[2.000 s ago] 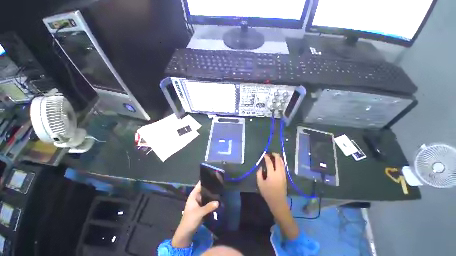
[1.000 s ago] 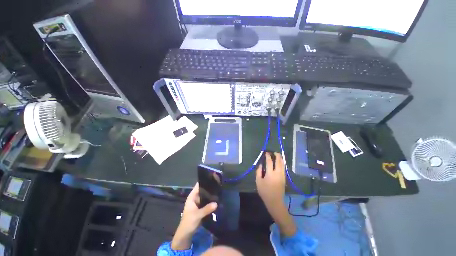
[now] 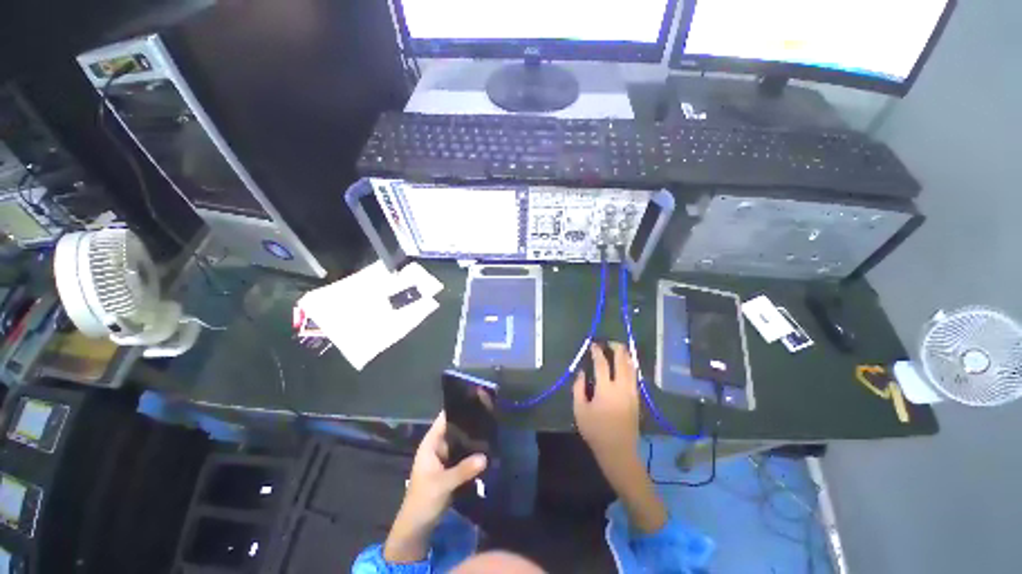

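Observation:
My left hand point(image 3: 435, 475) holds a dark smartphone point(image 3: 471, 417) upright in front of the bench's near edge. My right hand point(image 3: 607, 395) rests over a black mouse point(image 3: 600, 361) on the bench mat, between two coupler plates. The left coupler plate point(image 3: 500, 318) has a pale L-shaped mark and no phone on it. On the right coupler plate point(image 3: 675, 341) lies another dark smartphone point(image 3: 715, 336), with a thin black cable point(image 3: 717, 417) at its near end. Blue coaxial cables point(image 3: 597, 314) run from the tester point(image 3: 518, 220) towards the plates.
Keyboards point(image 3: 493, 146) lie above the tester, below two lit monitors point(image 3: 538, 49). White papers point(image 3: 370, 316) lie left, a small labelled card point(image 3: 778, 323) and black item point(image 3: 832, 318) right. A fan stands at each end point(image 3: 103, 285) point(image 3: 973, 357). Foam-lined trays point(image 3: 336, 505) sit below the bench.
Since two seconds ago, the view has shifted slightly, moving the bench things a little left in the picture. Both hands keep their holds on the phone and the mouse.

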